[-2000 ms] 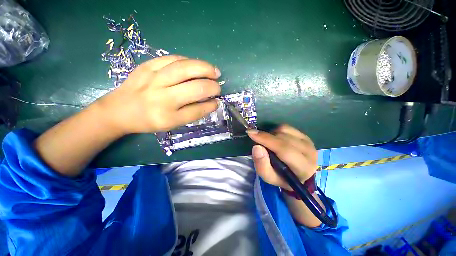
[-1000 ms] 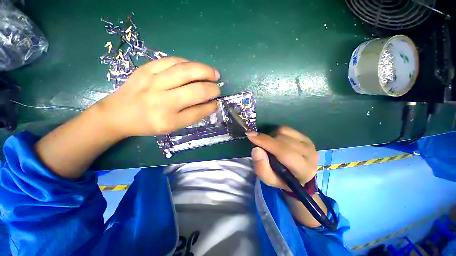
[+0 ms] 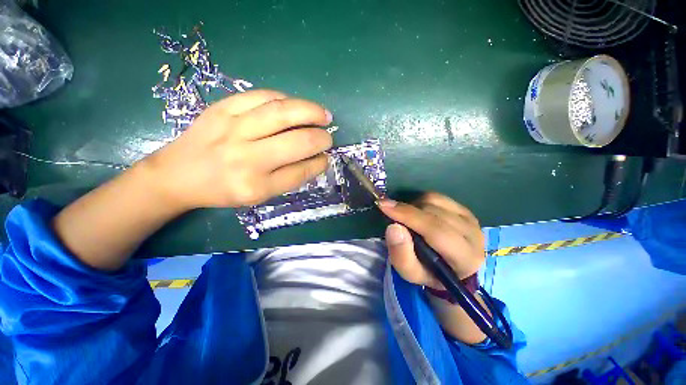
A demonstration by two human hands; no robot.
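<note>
A phone assembly point(image 3: 301, 214) lies on the green mat, its busy circuit board at the right end. My right hand point(image 3: 436, 237) grips a black soldering iron point(image 3: 460, 292) like a pen; its metal tip points up-left and is at the board's inner edge, near my left fingertips. My left hand point(image 3: 248, 147) is over the assembly's upper left part and hides it. A tiny light bit point(image 3: 333, 129) sticks out at its thumb-side fingertips; what the other fingers hold is hidden. A pile of small components point(image 3: 184, 83) lies beyond my left hand.
A cream tape-roll cup point(image 3: 553, 101) with silvery grains stands at the right, below a round fan grille point(image 3: 590, 21). A crumpled plastic bag point(image 3: 31, 60) lies at the upper left. Solder wire point(image 3: 71, 162) runs from a dark holder point(image 3: 13, 159) under my left wrist. A black cable hangs at the right edge.
The iron and my right hand have shifted slightly right, with the tip still at the board's inner edge. My left hand has barely moved. The assembly stays in nearly the same place.
</note>
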